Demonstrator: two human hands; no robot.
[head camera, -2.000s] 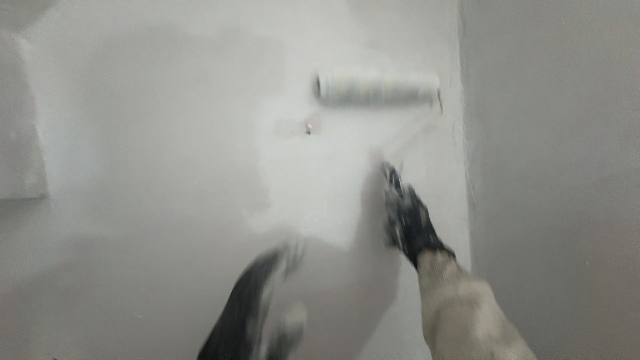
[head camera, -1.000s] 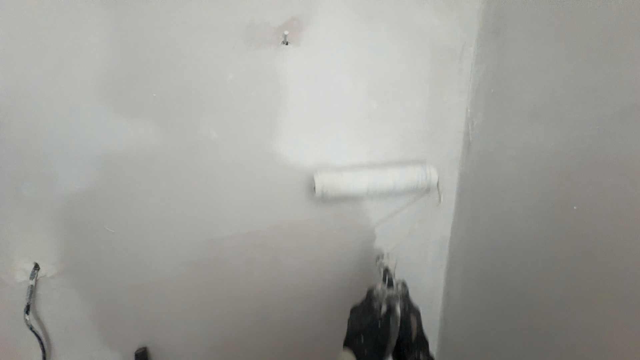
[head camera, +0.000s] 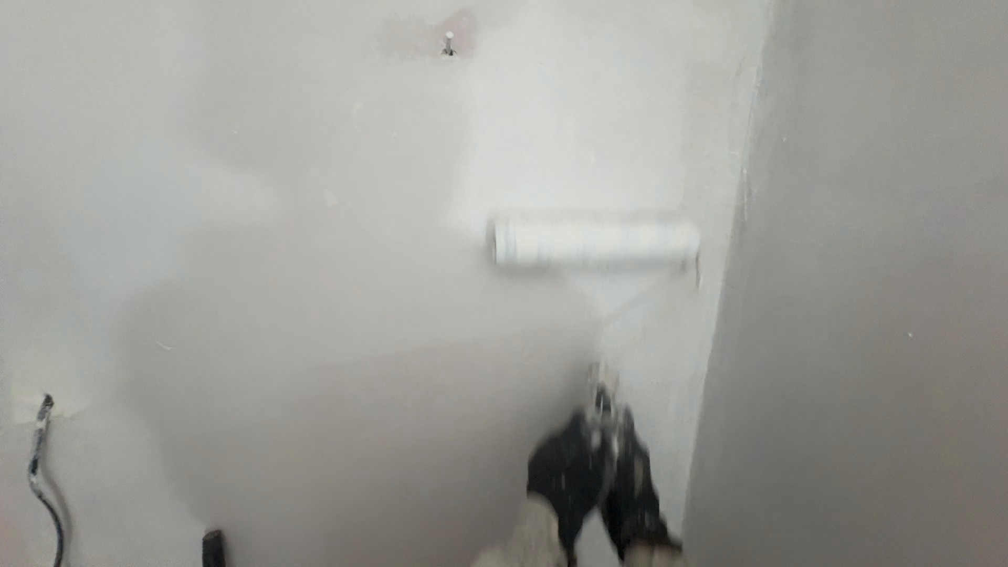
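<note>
A paint roller (head camera: 594, 240) with a white sleeve lies level against the wall (head camera: 354, 276), right of the middle, close to the corner. Its thin frame runs down to a handle in my two gloved hands. My left hand (head camera: 565, 465), in a black paint-spattered glove, and my right hand (head camera: 634, 480), in a matching glove, are close together around the handle, below the roller. Blur hides the exact finger positions. Paler paint covers the wall above the roller, with darker areas to the left.
A darker side wall (head camera: 858, 283) meets the painted wall at the corner on the right. A dark cable (head camera: 38, 465) sticks out at lower left. A short dark object (head camera: 213, 547) shows at the bottom edge. A small fixing (head camera: 449, 43) protrudes near the top.
Two seconds ago my left hand was apart from the roller; now both hands are together at its handle. Since one second ago the roller has moved up the wall. The view shifted from the first frame.
</note>
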